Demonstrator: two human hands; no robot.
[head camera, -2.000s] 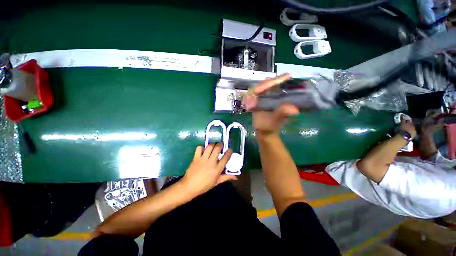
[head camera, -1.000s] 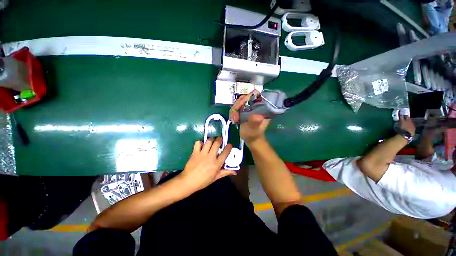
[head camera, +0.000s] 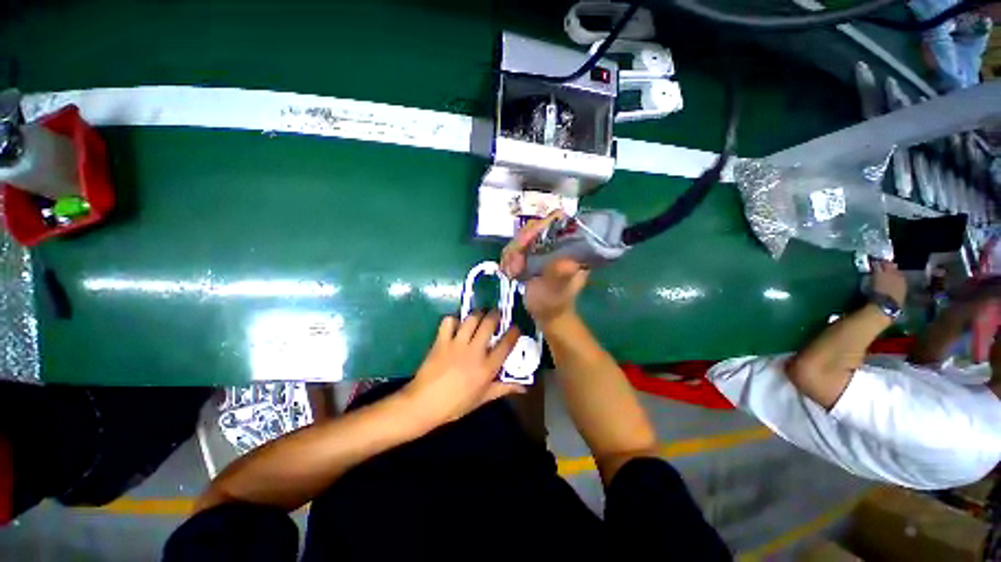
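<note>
Two white plastic housings lie side by side on the green bench in front of me. My left hand (head camera: 467, 360) holds them down, covering much of the left housing (head camera: 484, 270). The solid round end of the right housing (head camera: 523, 357) shows beside my fingers. My right hand (head camera: 546, 274) grips the grey electric screwdriver (head camera: 587, 238) over the far end of the right housing. The bit tip is hidden or too small to tell. The screw feeder (head camera: 557, 110) stands just beyond, with dark screws in its bin.
More white housings (head camera: 648, 99) lie behind the feeder. A red parts tray (head camera: 94, 176) with a green object (head camera: 71, 206) is at the left, a dark stick (head camera: 56, 294) near it. A clear bag (head camera: 825, 205) lies at the right. Another worker's arm (head camera: 840, 335) is at the right.
From two seconds to one second ago, the screwdriver came from beside the feeder down to the right housing. Since then it has stayed over it. My left hand still holds the housings.
</note>
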